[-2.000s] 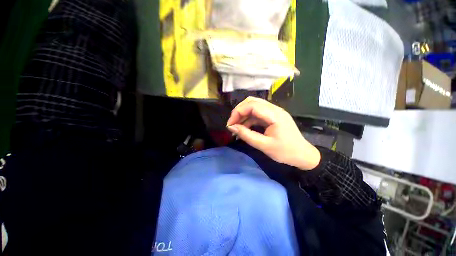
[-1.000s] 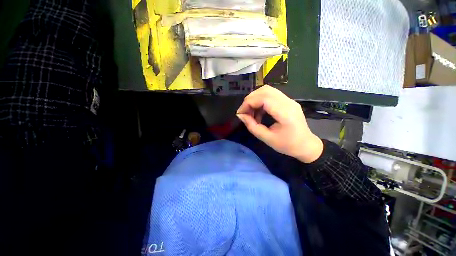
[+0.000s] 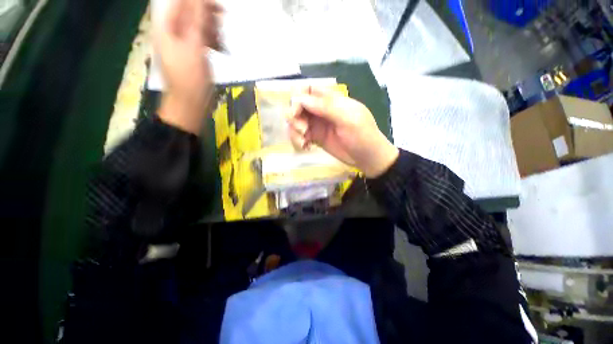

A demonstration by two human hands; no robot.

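The padded jig, edged in yellow-black hazard tape (image 3: 236, 154), stands on the dark green bench mat with greyish-white padding (image 3: 277, 131) on top. My right hand (image 3: 339, 127) is over the padding, its thumb and fingers curled close together; whether something tiny is pinched there cannot be told. My left hand (image 3: 185, 57) is blurred at the top left, over white sheets (image 3: 259, 40), its fingers near the frame's upper edge; whether it holds anything cannot be told. A small grey block (image 3: 306, 196) with dark openings sits at the jig's near edge.
A white textured foam sheet (image 3: 450, 134) lies right of the jig, with more white sheets behind. Cardboard boxes (image 3: 561, 131) and blue bins (image 3: 517, 10) are at the right. The dark green conveyor belt (image 3: 74, 101) runs along the left. A blue garment (image 3: 302, 306) is below.
The view has shifted, showing more of the bench. My right hand has moved forward from the bench's front edge to over the padding. My left hand has come into view at the upper left.
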